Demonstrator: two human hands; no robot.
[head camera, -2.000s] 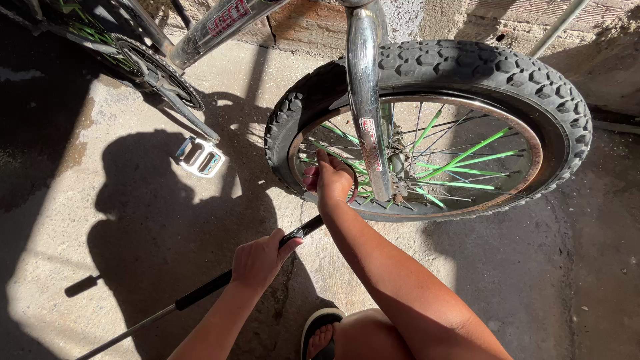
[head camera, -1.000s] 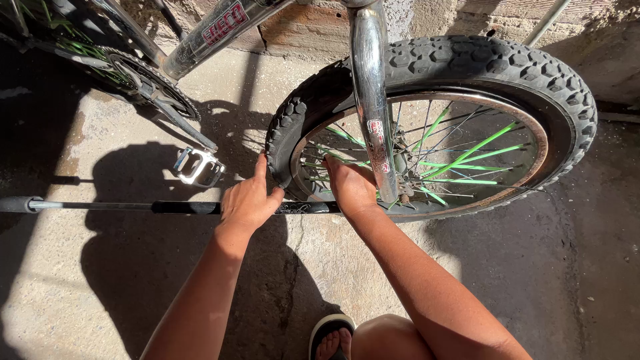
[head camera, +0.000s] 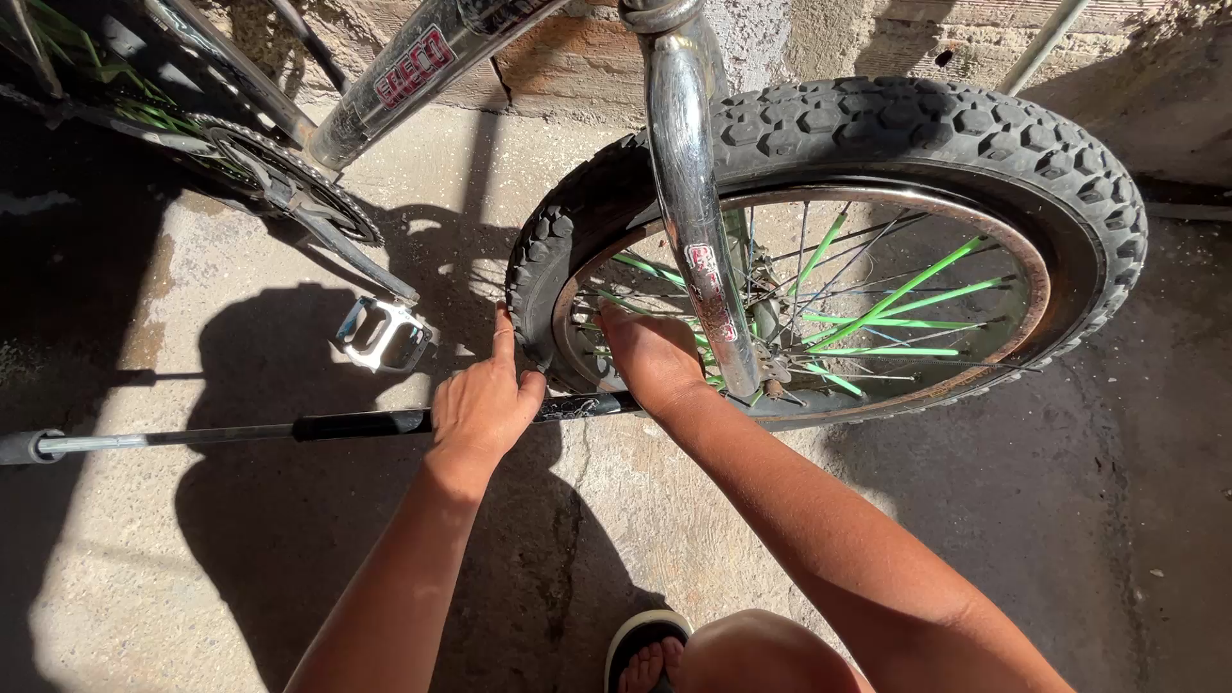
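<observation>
A bicycle's front wheel with a knobbly black tyre (head camera: 866, 125), a rusty rim (head camera: 1035, 279) and green spoke covers (head camera: 890, 298) stands under a chrome fork (head camera: 688, 183). A hand pump (head camera: 361, 423) with a black barrel and a drawn-out metal rod lies level across the left, its end by the wheel's lower left. My left hand (head camera: 481, 399) rests over the pump barrel, index finger and thumb at the tyre's left side. My right hand (head camera: 654, 356) reaches in at the rim and spokes near the pump's end; its fingertips and what they grip are largely hidden.
A white metal pedal (head camera: 385, 334) on its crank and a chainring (head camera: 289, 183) are at the upper left. The bicycle frame's down tube (head camera: 414, 82) slants across the top. Behind the wheel runs a rough brick wall (head camera: 568, 63). A sandalled foot (head camera: 647, 659) is at the bottom.
The pump has swung from a slant to level. My left hand has moved from the pump's barrel up to the tyre's left side. My right hand stays by the rim.
</observation>
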